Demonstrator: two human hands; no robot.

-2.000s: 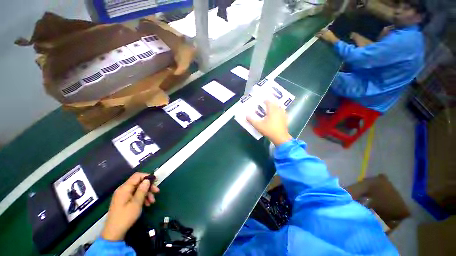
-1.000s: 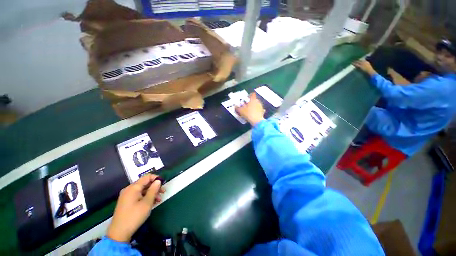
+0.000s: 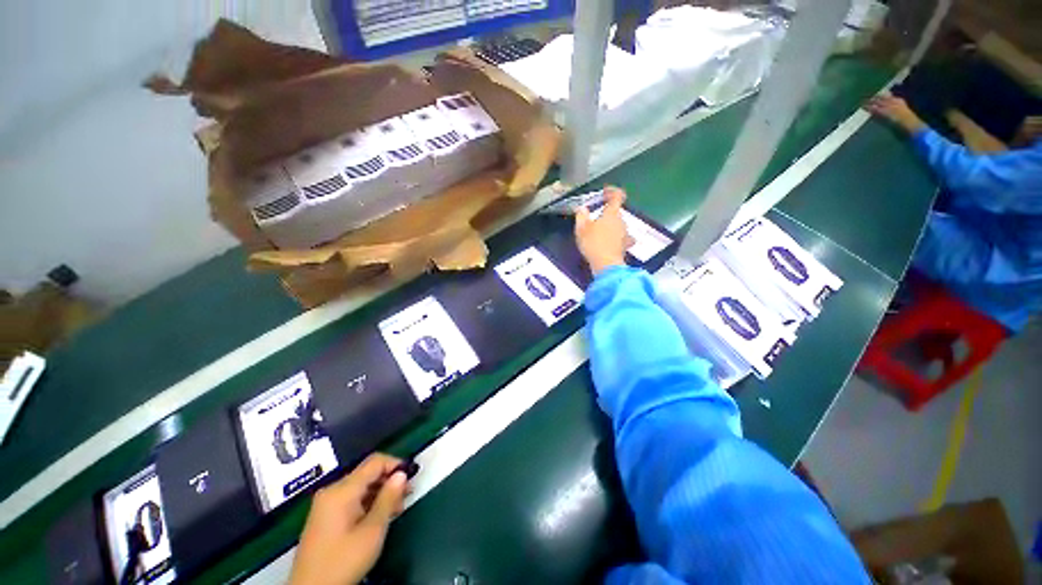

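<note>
A row of flat black boxes (image 3: 357, 385) lies on the green belt, several with a white printed insert (image 3: 429, 349) on top. My left hand (image 3: 352, 523) is at the bottom centre, pinching a small black piece (image 3: 407, 469), likely a cable; most of it is hidden in the fingers. My right hand (image 3: 604, 234) is over the far end of the row, fingers closed on a thin tilted insert (image 3: 579, 202) seen nearly edge-on. A blank white rectangle (image 3: 643, 238) lies just right of it. Fanned stacks of inserts (image 3: 737, 318) stand on the green ledge at the right.
A torn brown carton (image 3: 377, 246) with white printed stock stands beyond the belt. A pale rail (image 3: 486, 417) runs between belt and ledge. A grey-white upright (image 3: 760, 131) rises beside the stacks. A person in blue (image 3: 983, 217) and a red stool (image 3: 931, 343) are at the right.
My right hand has gone from the insert stacks to the boxes, left an insert on one box, and moved to the far end. My left hand still pinches the black piece.
</note>
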